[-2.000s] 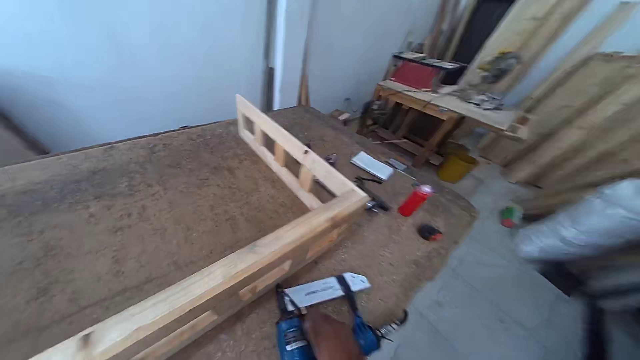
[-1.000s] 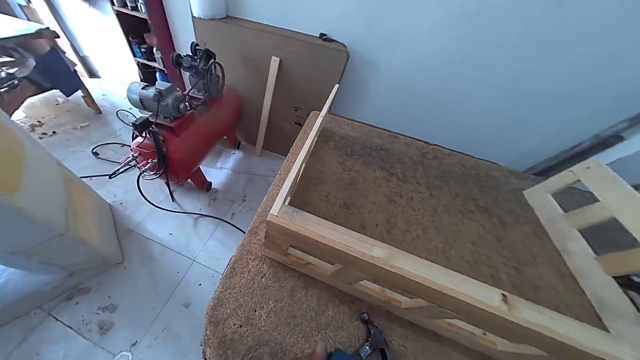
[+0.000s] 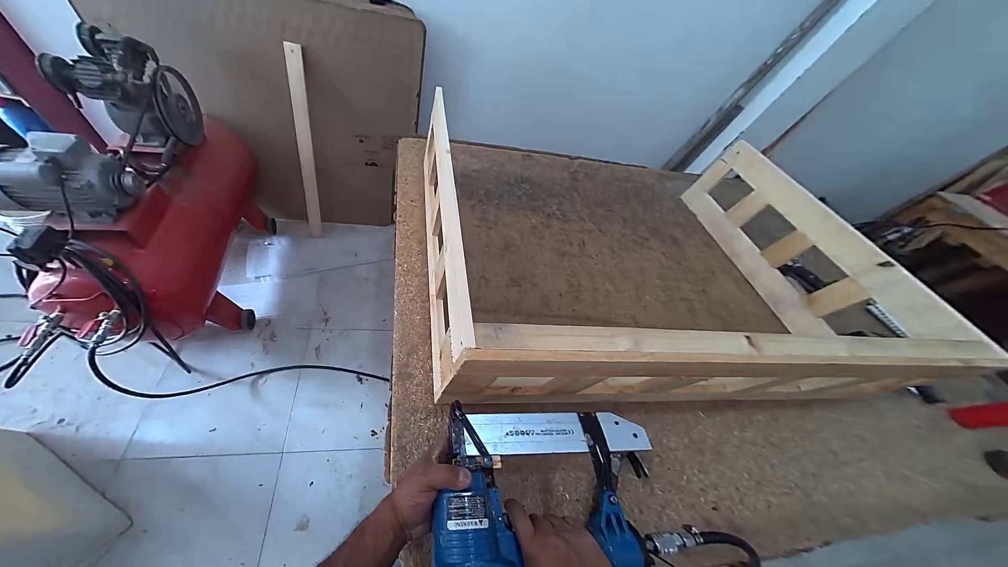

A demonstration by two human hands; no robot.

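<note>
A blue pneumatic nailer (image 3: 472, 520) with a long silver magazine lies at the near edge of the chipboard worktop, its nose close to the corner of a three-sided slatted wooden frame (image 3: 614, 342). My left hand (image 3: 421, 492) grips the tool's head from the left, thumb on the blue body. My right hand (image 3: 551, 537) rests against the body between the head and the handle, its fingers partly hidden; whether it grips is unclear. An air hose (image 3: 724, 542) joins a metal coupling at the handle's end.
The frame stands on the chipboard worktop (image 3: 709, 480). A red air compressor (image 3: 169, 244) with a black hose stands on the tiled floor at left. A large brown panel (image 3: 358, 118) and a thin wooden strip (image 3: 303, 142) lean on the wall. A red object (image 3: 980, 415) lies at right.
The view has swung far left, toward the compressor, since the oldest frame. My left hand now shows on the nailer, and the tool is more fully in view than one second ago.
</note>
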